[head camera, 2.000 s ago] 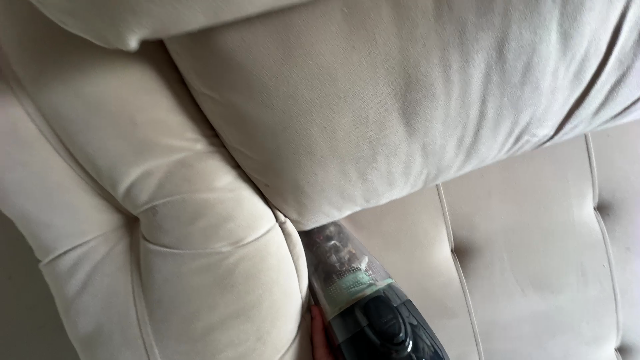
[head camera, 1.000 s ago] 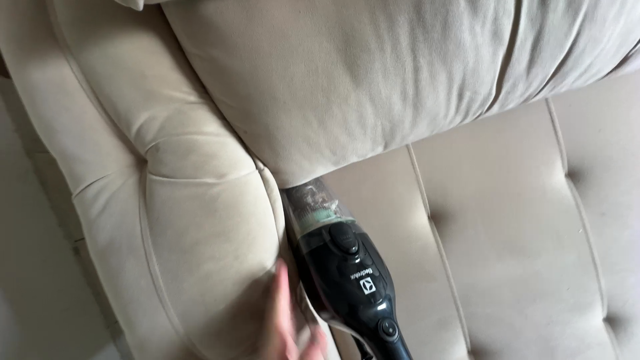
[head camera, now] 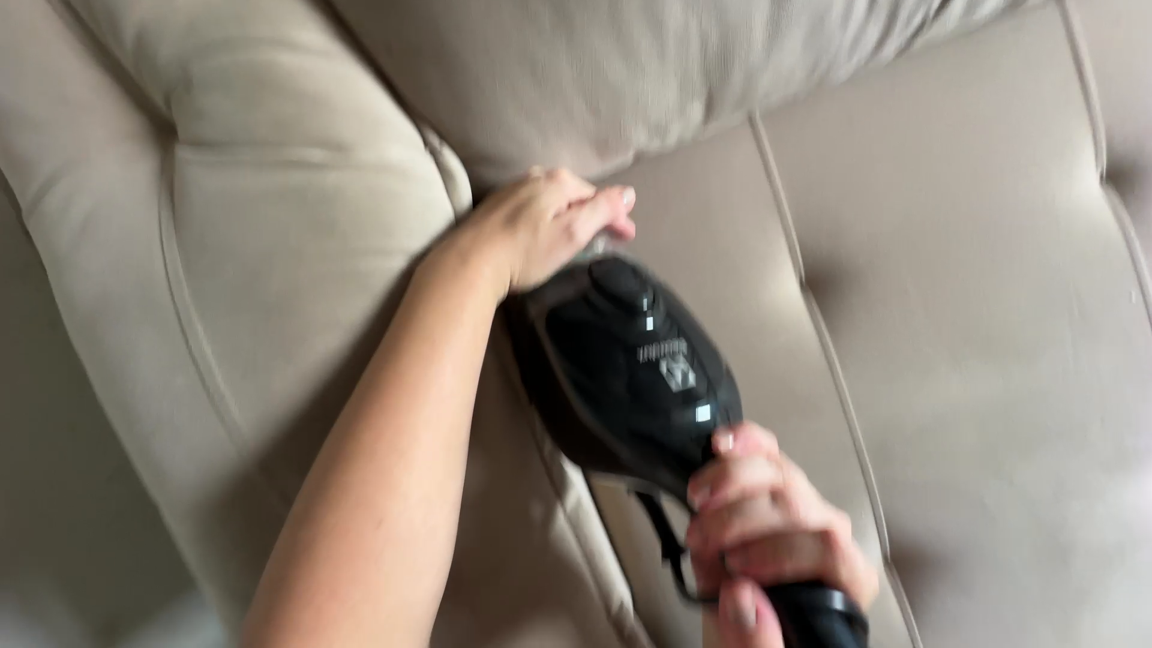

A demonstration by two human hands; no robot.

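Note:
A black Electrolux handheld vacuum cleaner (head camera: 621,360) lies slanted over the seam between the sofa's armrest (head camera: 306,198) and its seat cushion (head camera: 972,297). My right hand (head camera: 774,522) is wrapped around its handle at the lower right. My left hand (head camera: 558,216) is at the vacuum's nozzle end, against the lower edge of the beige back cushion (head camera: 576,81); its fingers are partly bent and blurred, and what they touch is hard to tell. The nozzle tip is hidden behind this hand. A black cord (head camera: 666,540) hangs beside the handle.
Padded beige upholstery surrounds the vacuum, with the armrest on the left, the back cushion above and the tufted seat with piped seams on the right. Floor (head camera: 72,468) shows beyond the armrest at the lower left.
My left hand, low beside the vacuum a second ago, has moved up to the nozzle end by the back cushion. My right hand on the handle has come into view.

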